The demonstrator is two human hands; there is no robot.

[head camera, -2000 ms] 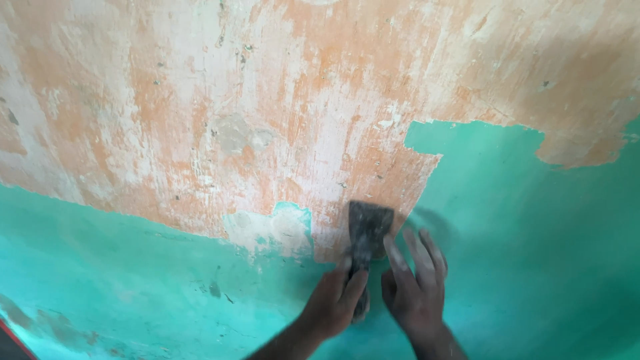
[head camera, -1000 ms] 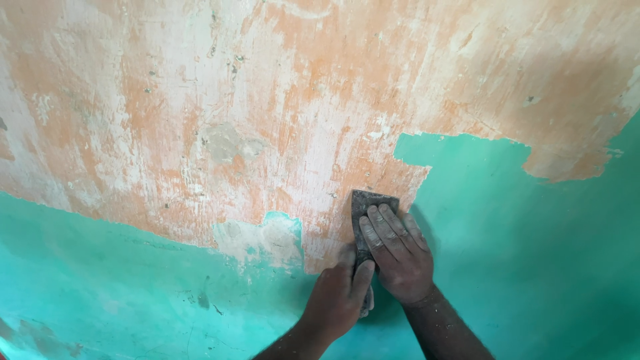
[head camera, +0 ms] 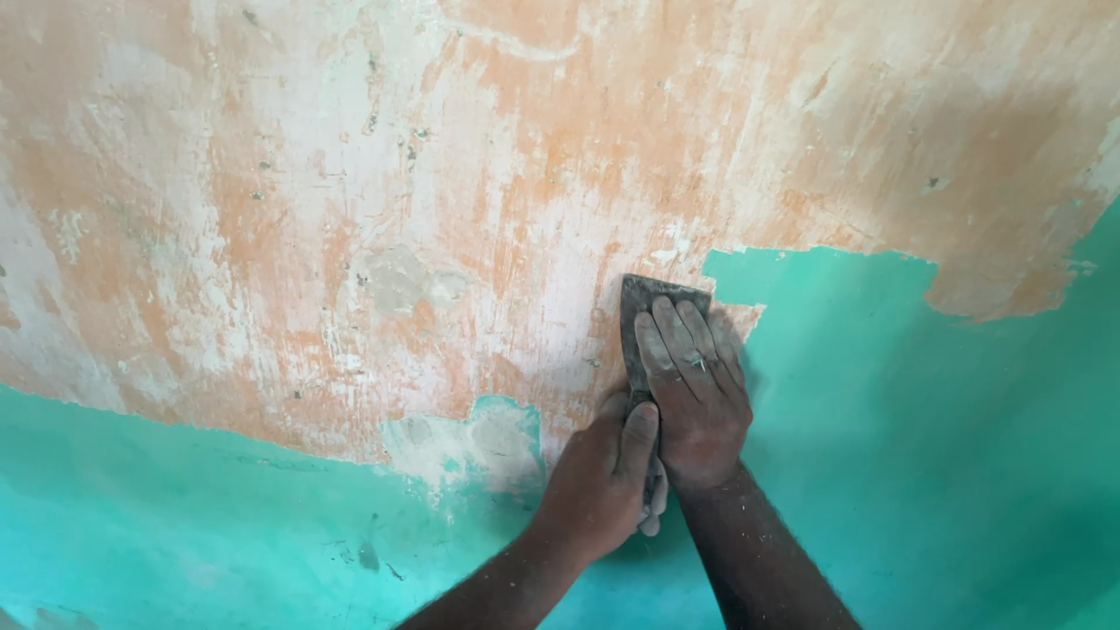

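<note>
A dark, dusty scraper with a wide flat blade [head camera: 637, 302] lies against the wall, its blade edge pointing up near the left end of a green paint patch. Around its handle my left hand [head camera: 604, 481] is closed, thumb on top. My right hand [head camera: 696, 385] lies flat over the blade, fingers together and pointing up, covering much of the metal. White dust coats the fingers of both hands.
Green paint [head camera: 875, 394] covers the lower wall and rises at the right with a ragged edge. Above it is bare orange and whitish plaster [head camera: 560, 157]. A whitish patch [head camera: 472, 446] lies left of my left hand.
Two seconds ago my right hand was beside the blade with fingers spread; it now lies on the blade. The scraper has moved up along the wall since one second ago.
</note>
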